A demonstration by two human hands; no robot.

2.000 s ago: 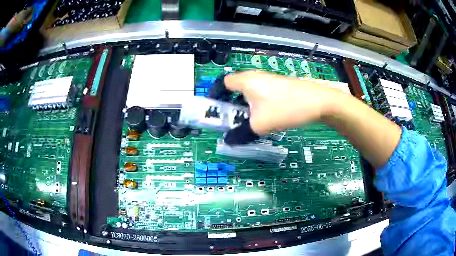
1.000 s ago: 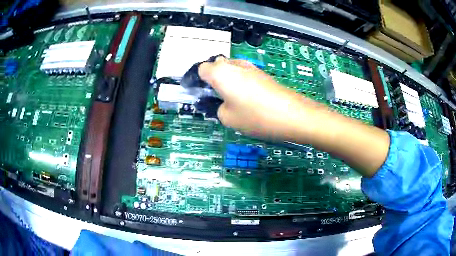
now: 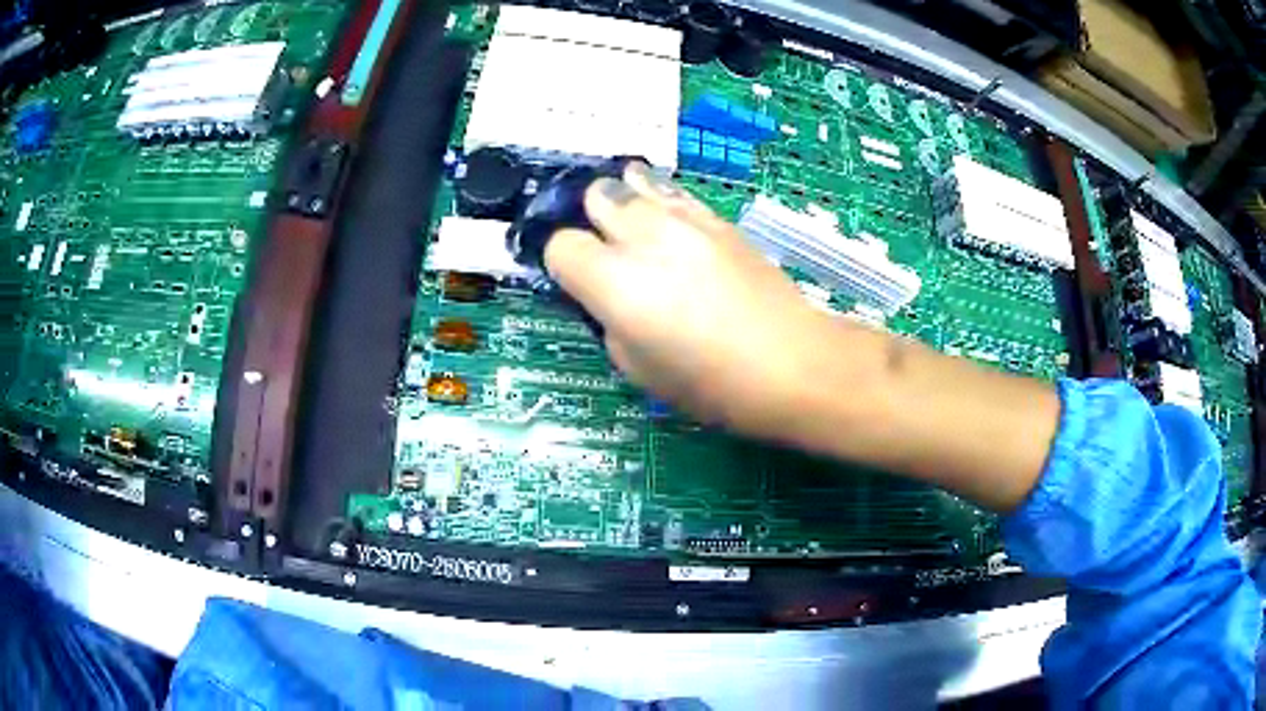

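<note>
My right hand (image 3: 667, 285), with black coverings on its fingertips, comes in from the right over the green circuit board (image 3: 722, 458). Its fingers are closed at the right end of a silver-white heatsink assembly (image 3: 474, 247), which lies at the board's left side below a black capacitor (image 3: 493, 178). The fingers hide that end and its pins, so I cannot tell if it is fully seated. A finned heatsink (image 3: 833, 257) lies at a slant on the board, right of the hand. My left hand is not in view; a blue sleeve (image 3: 292, 667) shows at the bottom edge.
A large white heatsink block (image 3: 576, 84) and blue parts (image 3: 722, 135) stand at the back. Orange-brown parts (image 3: 453, 333) line the board's left edge. A red-brown crossbar (image 3: 271, 347) separates the neighbouring board (image 3: 104, 327). Cardboard boxes (image 3: 1132, 77) are at the back right.
My right hand has carried the heatsink assembly left and lowered it to the area below the capacitors. The camera view has shifted, so the board appears higher. The slanted heatsink is now uncovered.
</note>
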